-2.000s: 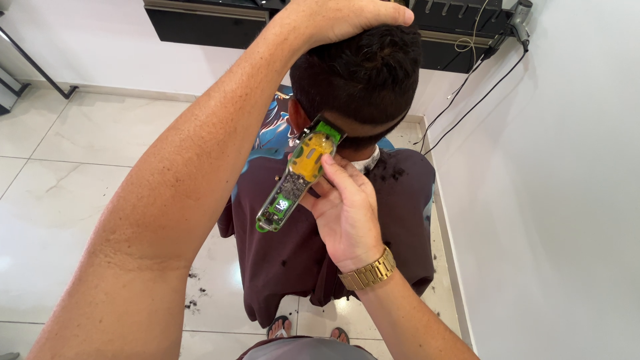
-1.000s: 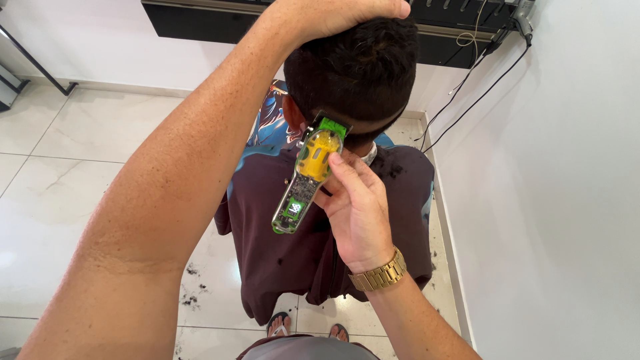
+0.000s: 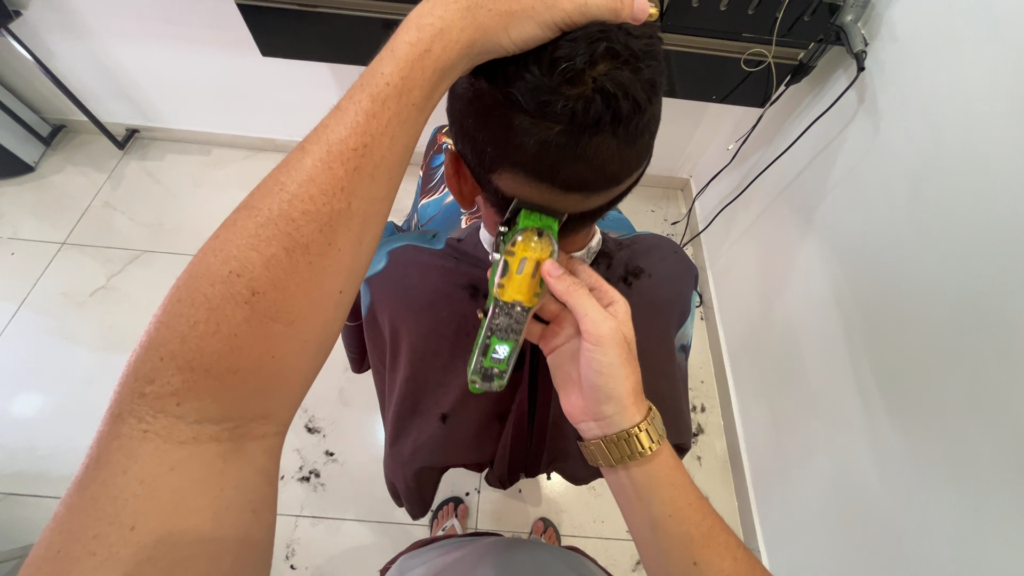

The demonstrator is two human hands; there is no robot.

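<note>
My right hand (image 3: 588,336), with a gold watch (image 3: 624,440) on its wrist, grips a cordless hair clipper (image 3: 516,296) with a clear, yellow and green body and a lit display. The clipper's head is against the lower back of a seated person's head (image 3: 568,120), below a lighter band of short hair. My left hand (image 3: 552,20) rests on top of that head, its fingers partly hidden or out of view. A dark maroon and blue cape (image 3: 456,344) covers the person's shoulders, with a white neck strip (image 3: 590,246) at the collar.
Cut hair (image 3: 308,476) lies on the tiled floor (image 3: 192,192) and cape. Beyond the head is a black wall shelf (image 3: 320,36). Black cables (image 3: 776,172) hang at the right beside a white wall (image 3: 872,320). A metal stand leg (image 3: 68,88) is at far left.
The clipper has turned more upright in my right hand and its lower end has swung to the right. My left hand stays on top of the head.
</note>
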